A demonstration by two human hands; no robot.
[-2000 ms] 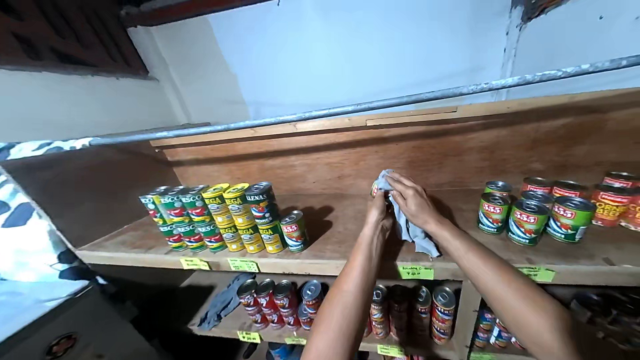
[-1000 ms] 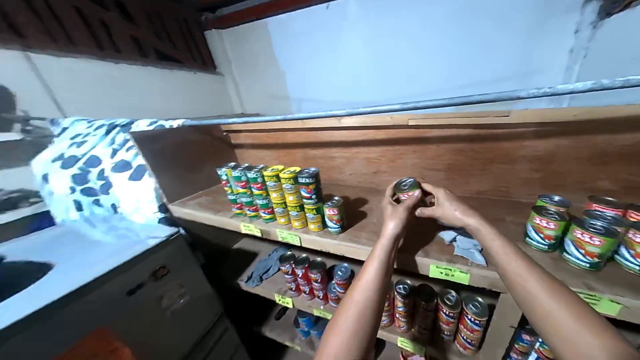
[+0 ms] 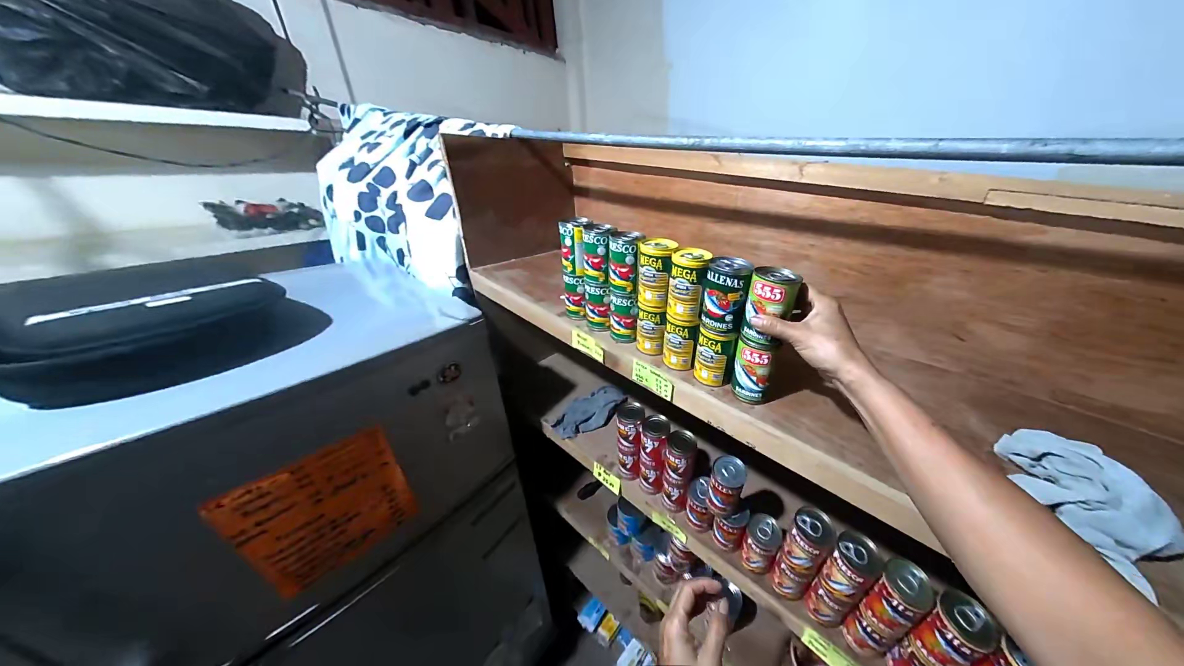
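My right hand (image 3: 814, 333) holds a green 555 sardine can (image 3: 770, 294), which stands on another 555 can (image 3: 753, 372) at the right end of the stacked row. Beside it are a dark sardine can (image 3: 726, 298) and yellow Mega cans (image 3: 686, 287), with green Fresco cans (image 3: 597, 254) farther left. My left hand (image 3: 694, 622) is low in the view, its fingers curled and apart, with nothing seen in them, in front of the lower shelves. A grey-blue cloth (image 3: 1096, 499) lies crumpled on the upper shelf at the right.
Red cans (image 3: 678, 470) and a dark grey cloth (image 3: 590, 412) sit on the shelf below. A grey cabinet (image 3: 370, 370) with a black case (image 3: 139, 319) on top stands at the left. A metal pipe (image 3: 832, 146) runs above the shelf, with a spotted cloth (image 3: 388, 194) over its left end.
The view has swung left. The cloth was in my hands, then lay on the shelf while both hands held a can. Now my right hand has that can on the lone 555 can; my left hand is away and lower.
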